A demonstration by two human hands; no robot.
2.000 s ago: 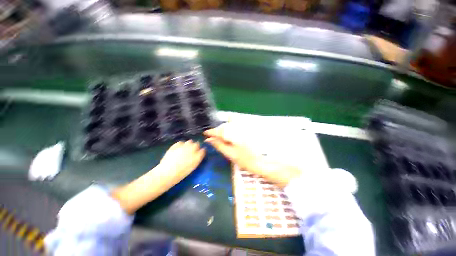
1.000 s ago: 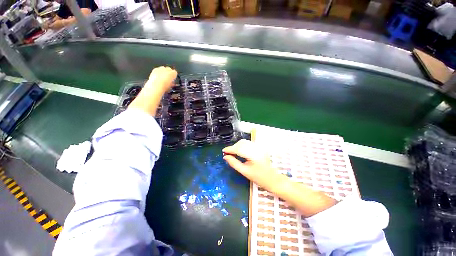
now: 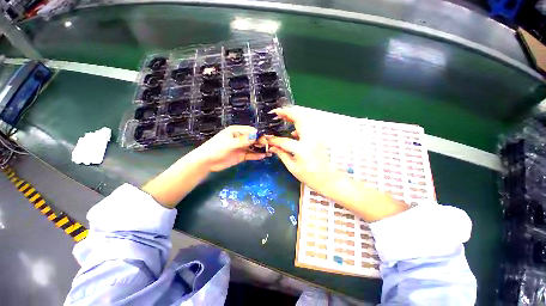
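My left hand (image 3: 230, 146) and my right hand (image 3: 305, 152) meet in front of the blister tray's near right corner. Their fingertips hold a small black housing (image 3: 261, 143), mostly covered by the fingers. A bit of blue shows at my left fingertips. A small brownish piece seems to be at my right fingertips; its exact shape is too small to tell. The blister tray (image 3: 179, 107) holds black housings in rows of pockets, with pale scraps in two of them. The adhesive sheet (image 3: 335, 233), with columns of brown pieces, lies under my right forearm.
Blue film scraps (image 3: 254, 192) lie on the dark green bench below my hands. A crumpled white wipe (image 3: 91, 146) is at left, a blue device (image 3: 24, 92) at far left. Stacked blister trays (image 3: 527, 209) stand at far right. Yellow-black hazard tape (image 3: 45, 209) crosses the floor.
My left hand has come back from the tray's far side to meet my right hand, and a black housing is now between them. The view has also shifted.
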